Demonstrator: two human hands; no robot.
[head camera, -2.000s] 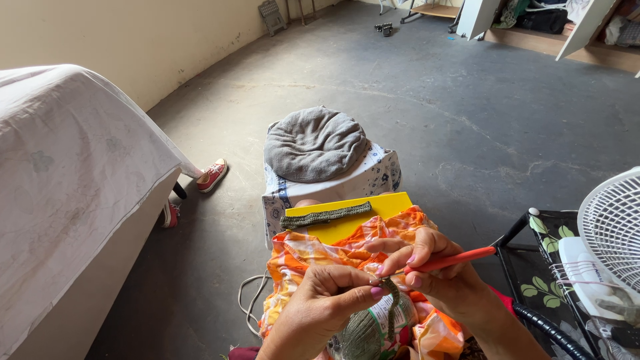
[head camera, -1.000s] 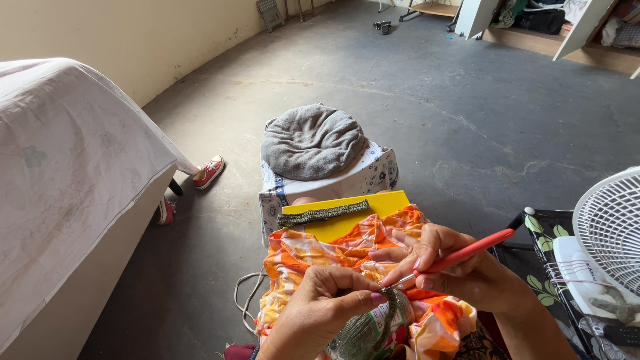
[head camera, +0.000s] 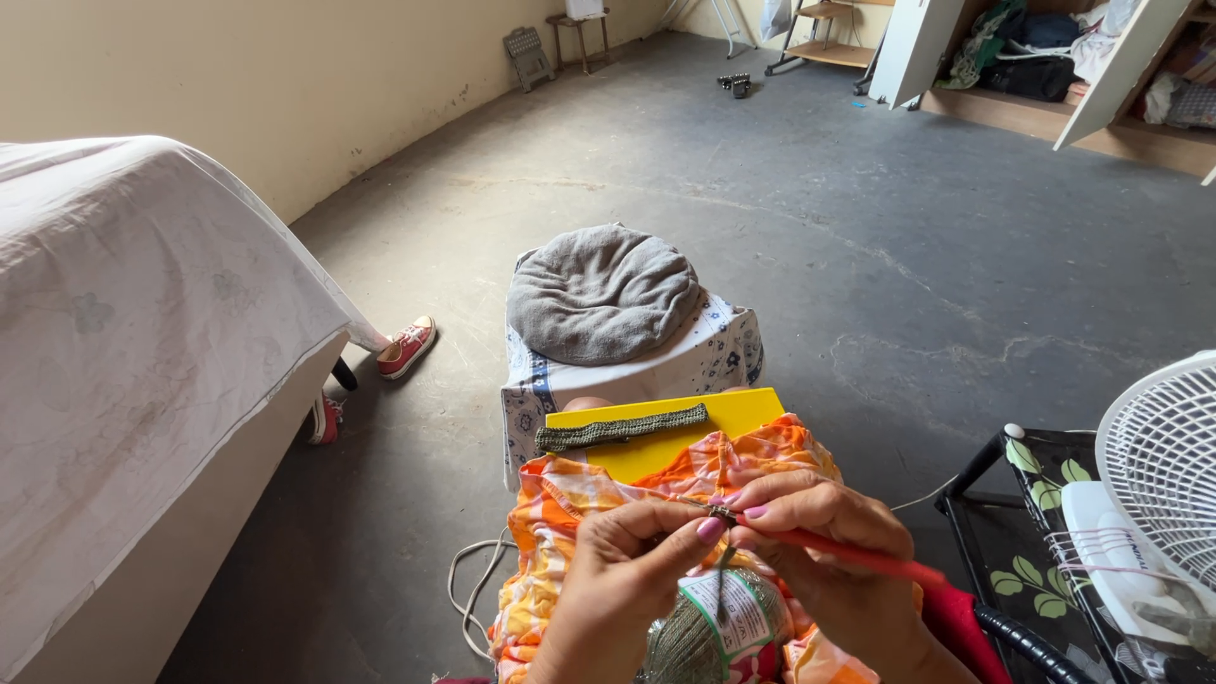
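Between its thumb and index finger, my left hand (head camera: 636, 560) pinches a small piece of green crochet work (head camera: 724, 516). My right hand (head camera: 826, 541) grips a crochet hook with a red handle (head camera: 855, 554), its tip at the work and hidden by the fingers. Below both hands lies a ball of grey-green yarn (head camera: 689, 632) with a paper band, on orange checked cloth (head camera: 560, 532) over my lap. Farther forward, a finished-looking green crocheted strip (head camera: 622, 427) rests on a yellow board (head camera: 741, 413).
A round grey cushion (head camera: 603, 294) sits on a cloth-covered seat (head camera: 655, 380) ahead. At right stand a white fan (head camera: 1168, 456) and a black rack (head camera: 983, 513). A draped piece of furniture (head camera: 161, 332) fills the left, with red sneakers (head camera: 408, 347) beside it on the floor.
The red handle has swung from pointing up and right to pointing down and right. Both hands remain close together at the crochet work.
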